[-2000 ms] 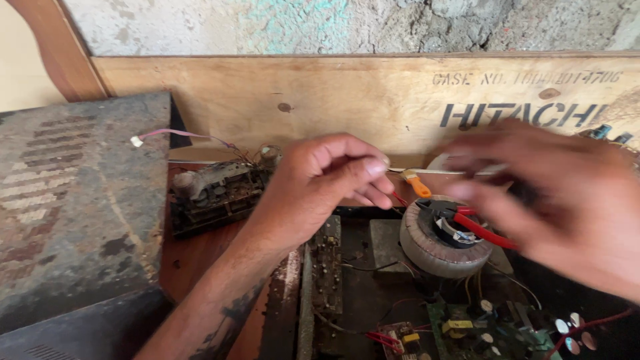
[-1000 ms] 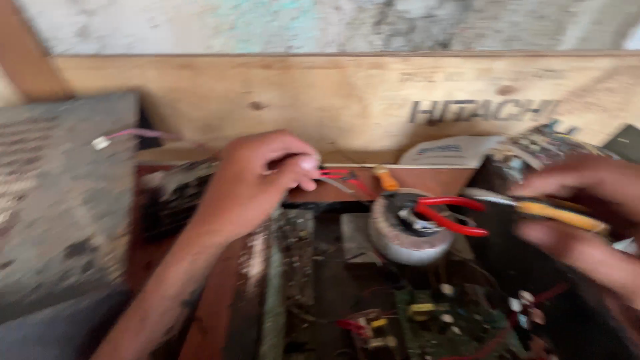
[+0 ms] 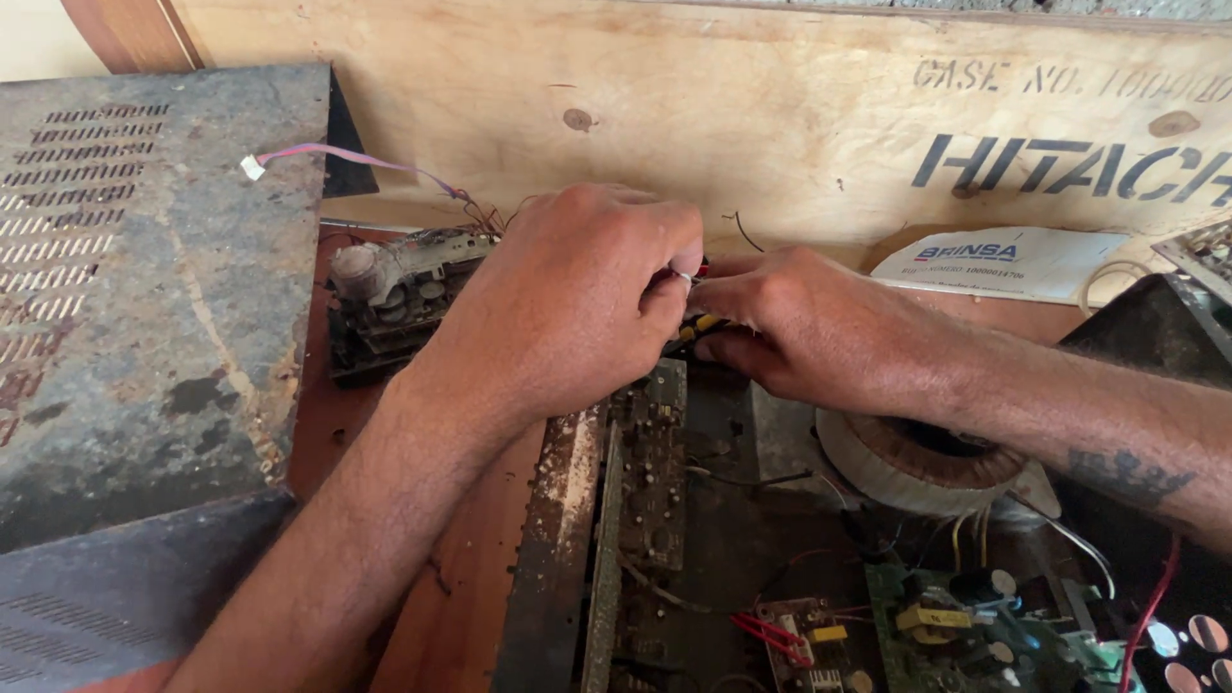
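My left hand [image 3: 602, 289] pinches a thin wire end [image 3: 685, 277] between thumb and fingertips, above the back of an opened electronics chassis. Touching or nearly touching it from the right, my right hand [image 3: 818, 327] has its fingers curled around something yellow and black [image 3: 701, 327], mostly hidden, perhaps a tool handle. The toroidal transformer [image 3: 924, 472] lies under my right forearm. Below my hands stands a dusty circuit board [image 3: 650, 472] beside a rusty metal rail. The red-handled pliers are not visible.
A rusty vented metal cover [image 3: 212, 289] lies at left, with a connector [image 3: 252, 166] on pink-purple wires over it. Behind it stands a dusty mechanism [image 3: 414, 279]. A plywood panel [image 3: 693, 115] rises at the back. Green circuit boards [image 3: 895, 616] with red wires lie at lower right.
My right hand has come in from the right to meet my left hand. The red-handled pliers, seen by the transformer earlier, no longer show there.
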